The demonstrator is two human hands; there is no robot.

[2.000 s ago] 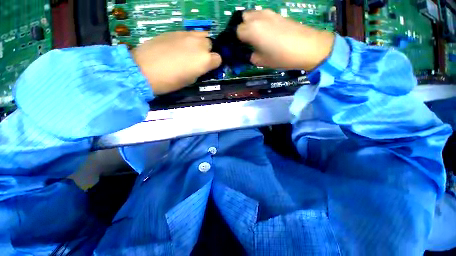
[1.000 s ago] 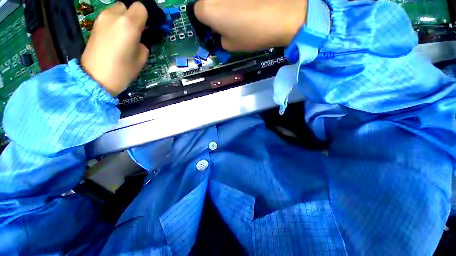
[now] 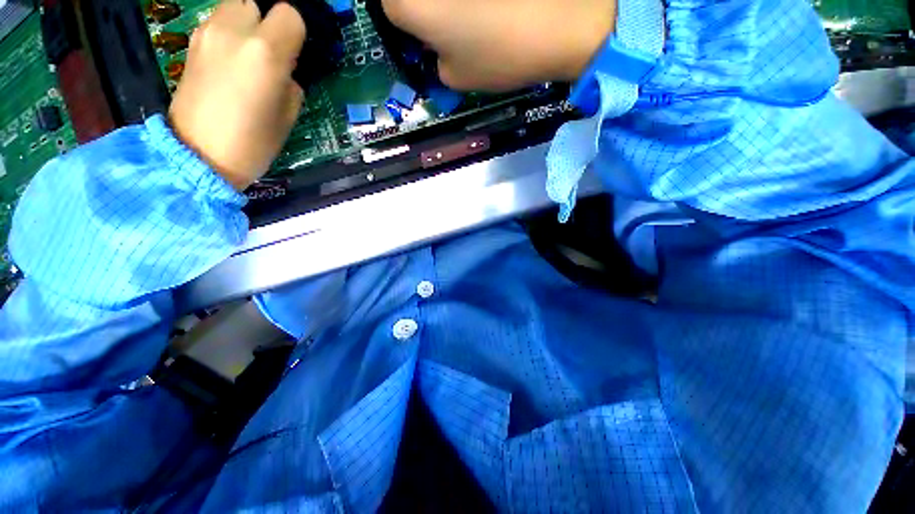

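A green printed circuit board [image 3: 331, 120] lies in a black pallet [image 3: 331, 185] at the top of the view. Small blue box components [image 3: 361, 112] lie near its front edge, and another blue one [image 3: 342, 6] shows between my hands. My left hand [image 3: 241, 85] is over the board's left part, its fingers in black finger cots curled and partly hidden. My right hand [image 3: 507, 40] is over the board to the right, cut off by the top edge, its black-covered fingertips beside the blue parts. Whether either hand holds a part cannot be seen.
A silver conveyor rail [image 3: 401, 223] runs across in front of my smock. A dark red-brown side bar [image 3: 88, 95] stands left of the board, with another green board [image 3: 28, 151] beyond it. Orange-brown components [image 3: 171, 41] line the board's left side. Another board shows at the upper right.
Since two seconds ago my hands have moved apart, and the view has turned and shifted, showing blue parts near the front edge. Over the last second both hands have barely moved.
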